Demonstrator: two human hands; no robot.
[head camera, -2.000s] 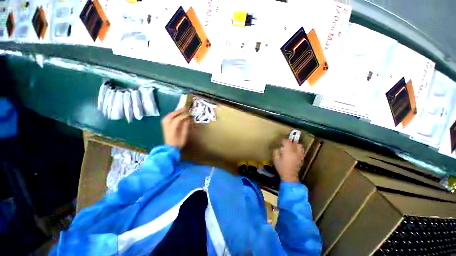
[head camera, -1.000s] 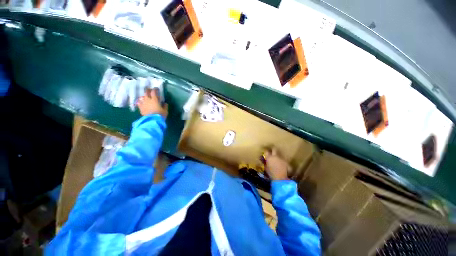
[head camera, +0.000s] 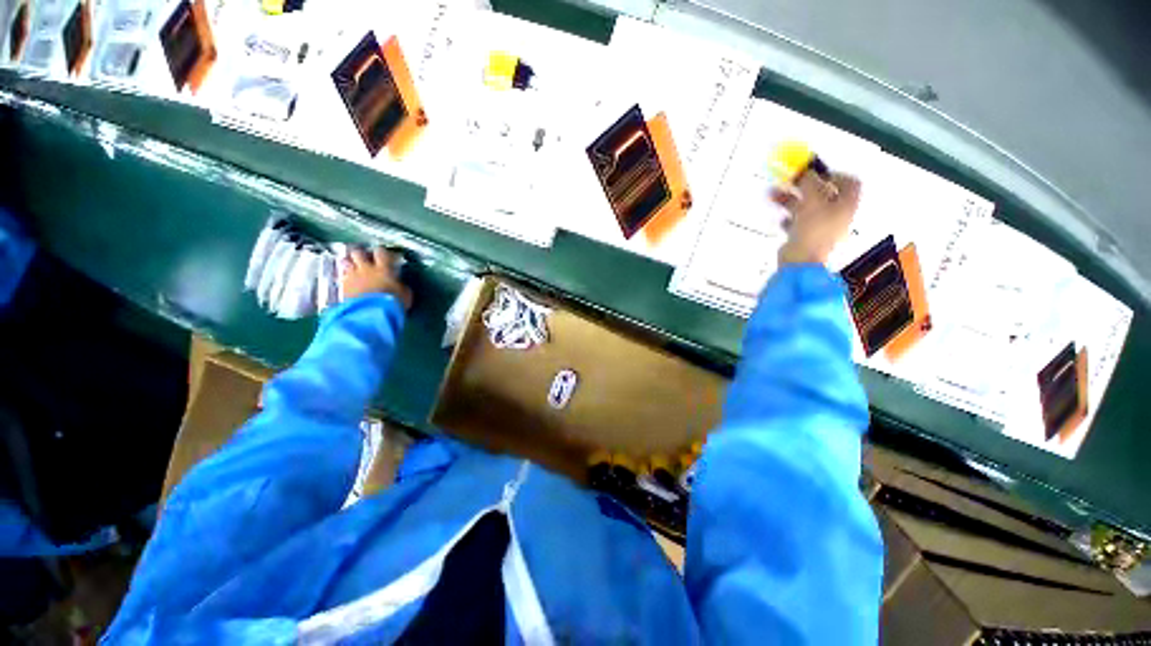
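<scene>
My right hand (head camera: 818, 217) reaches over an open white retail box (head camera: 728, 259) on the belt. Its fingers are at a yellow and black charger plug (head camera: 795, 162) at the box's far end. My left hand (head camera: 374, 274) rests on the right end of a row of white pouches (head camera: 293, 271) on the green surface; whether it grips one is hidden. The shallow brown carton (head camera: 631, 391) in front of me holds white coils (head camera: 515, 317), one single coil (head camera: 562, 387) and several yellow-black plugs (head camera: 629, 475) at its near edge.
Printed lids (head camera: 637, 170) alternate with open bases along the belt (head camera: 593, 265). Another open base with a yellow plug (head camera: 507, 71) stands further left. Brown cartons (head camera: 997, 555) stand at the lower right, and another carton (head camera: 217, 410) at the lower left.
My right hand has moved from the plugs in the carton up to the open box, with a yellow plug there. My left hand stays at the pouches. The boxes appear shifted in view.
</scene>
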